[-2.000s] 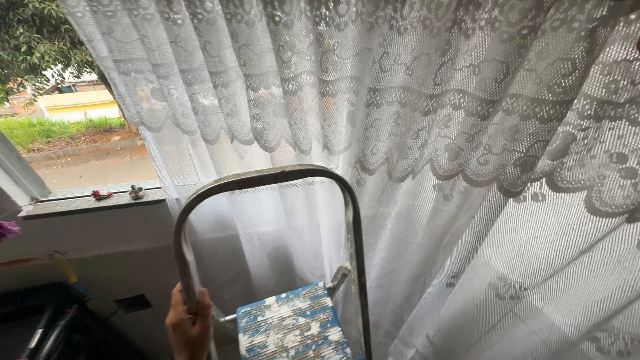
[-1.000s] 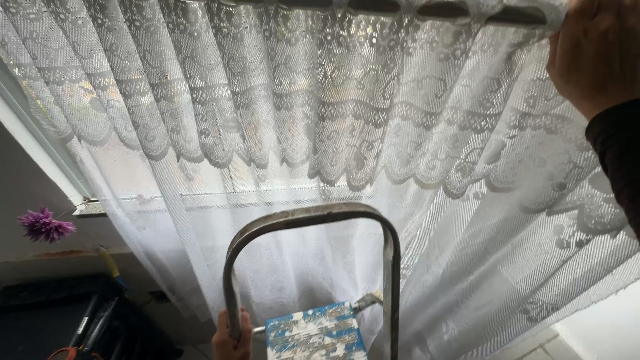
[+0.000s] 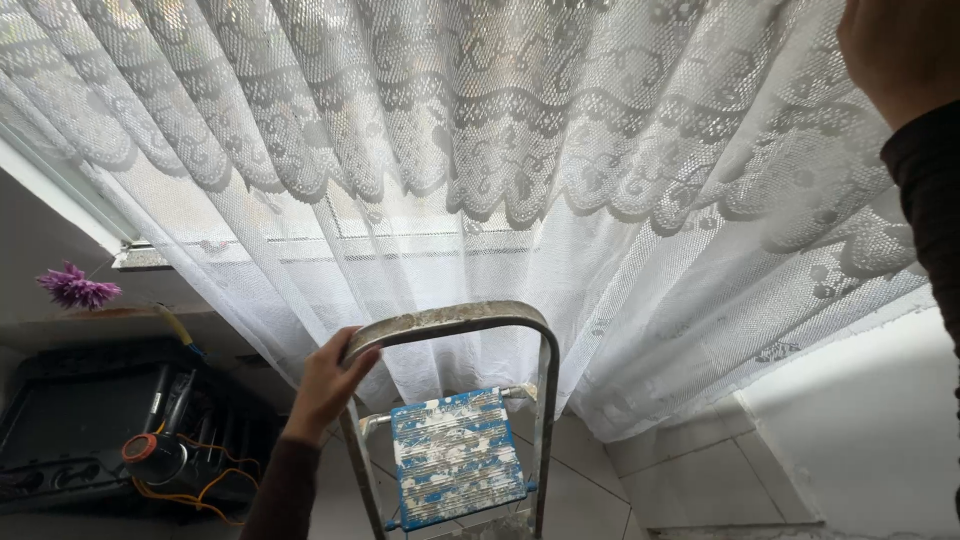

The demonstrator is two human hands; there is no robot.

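My left hand [image 3: 330,382] grips the upper left bend of the metal rail [image 3: 465,311] of a stepladder. Below the rail is the ladder's blue step [image 3: 459,457], spotted with white paint. My right hand [image 3: 900,60] is raised at the top right corner, in front of the white lace curtain [image 3: 510,150]; its fingers run out of the frame, so what it holds cannot be seen. The curtain hangs in folds across the window, its scalloped upper layer over a sheer lower one.
At the lower left sits a black plastic case [image 3: 60,420] with a black and orange device [image 3: 150,450] and orange cords. A purple flower [image 3: 79,286] hangs near the windowsill [image 3: 142,256]. Yellow tubing [image 3: 176,324] sticks out of the wall. Tiled floor [image 3: 585,457] lies beyond the ladder.
My left hand has moved up the ladder rail from its left side to the bend. My right hand, unseen two seconds ago, came in beside the curtain rod; the rod is now out of view.
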